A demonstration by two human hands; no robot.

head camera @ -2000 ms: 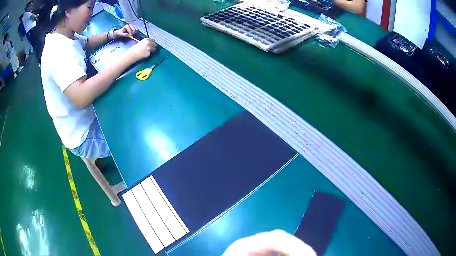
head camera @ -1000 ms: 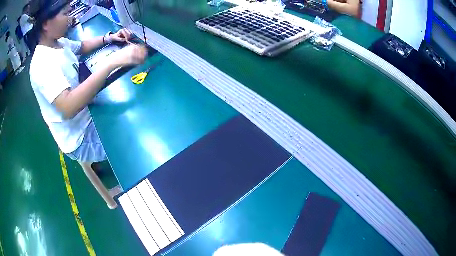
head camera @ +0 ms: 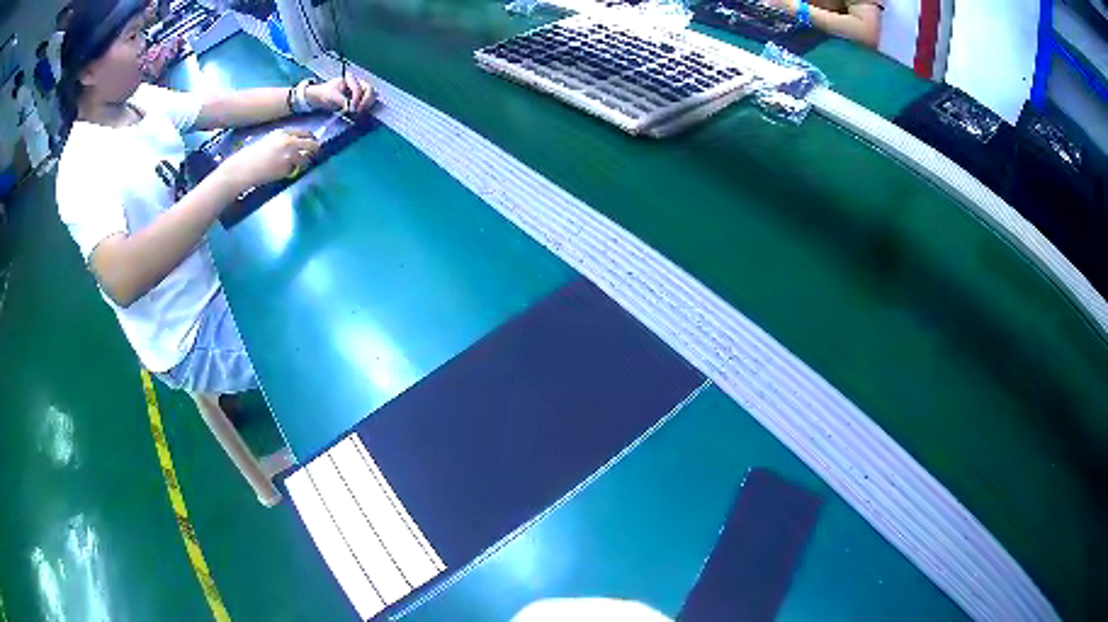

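A wide matte black strip sheet (head camera: 535,419) lies flat on the blue-green bench mat. Its near-left end is white (head camera: 365,522) and divided by dark lines. A narrower black piece (head camera: 753,547) lies to its right, cut off by the bottom edge. A pale, overexposed rounded shape (head camera: 592,611) shows at the bottom edge between them. It looks like part of one of my hands, but I cannot tell which, nor whether it holds anything. No fingers of mine show clearly.
A ribbed grey rail (head camera: 680,322) runs along the bench beside a green belt (head camera: 778,267). A grid parts tray (head camera: 620,73) is across the line. A seated person (head camera: 134,219) works at a dark panel on the left. Another person's arm (head camera: 844,22) is at the top right.
The pale shape has dropped lower and left, and shows less. The view has shifted slightly. The seated person's hands have moved over the panel, and the yellow scissors no longer lie on the mat.
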